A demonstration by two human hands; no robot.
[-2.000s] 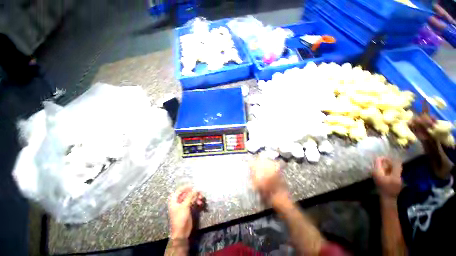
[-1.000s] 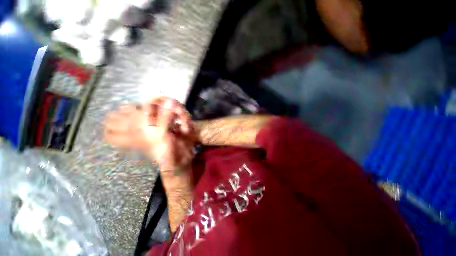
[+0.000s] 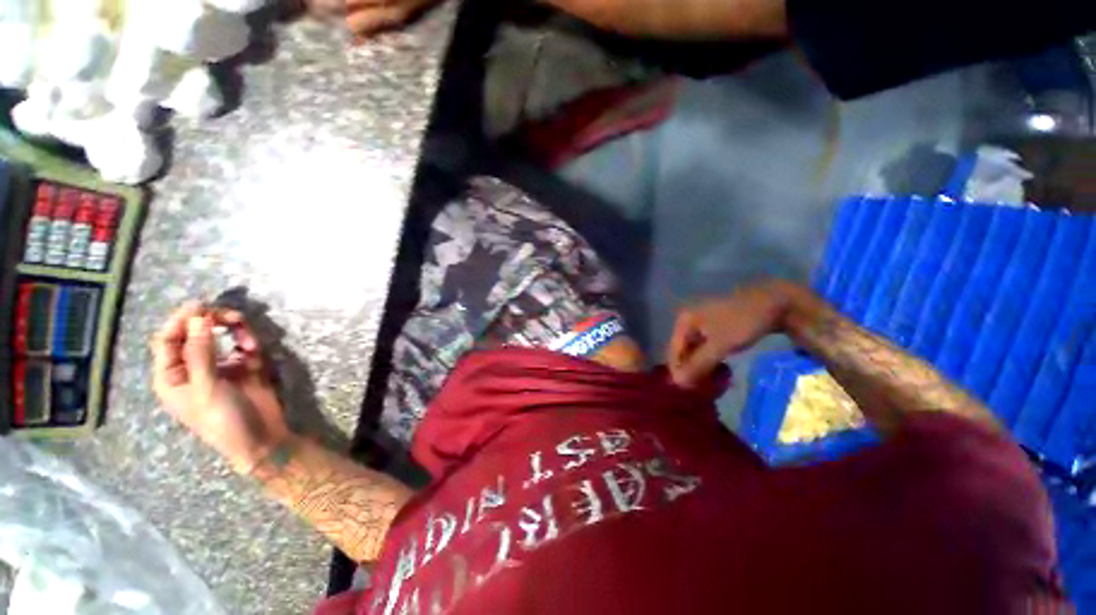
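Observation:
My left hand (image 3: 222,378) is over the speckled tabletop (image 3: 277,240), palm partly up and fingers curled. A small whitish patch shows between the fingers; I cannot tell if it is a held bit. My right hand (image 3: 727,334) pinches the hem of the maroon shirt (image 3: 769,529) and holds it lifted at the waist. The blue-red waistband (image 3: 591,334) of the patterned shorts (image 3: 505,258) shows beside the hem.
The scale's panel (image 3: 66,300) is at the left edge. White lumps (image 3: 126,72) lie at upper left, a clear bag (image 3: 84,529) at lower left. Another person's hand (image 3: 385,12) and dark sleeve (image 3: 949,42) are at the top. Blue crates (image 3: 949,312) and a yellow-filled tray (image 3: 817,408) stand right.
The view has swung from the table down to my body. My hands, together a second ago, are now apart: my left stays over the table, my right has taken hold of the shirt hem.

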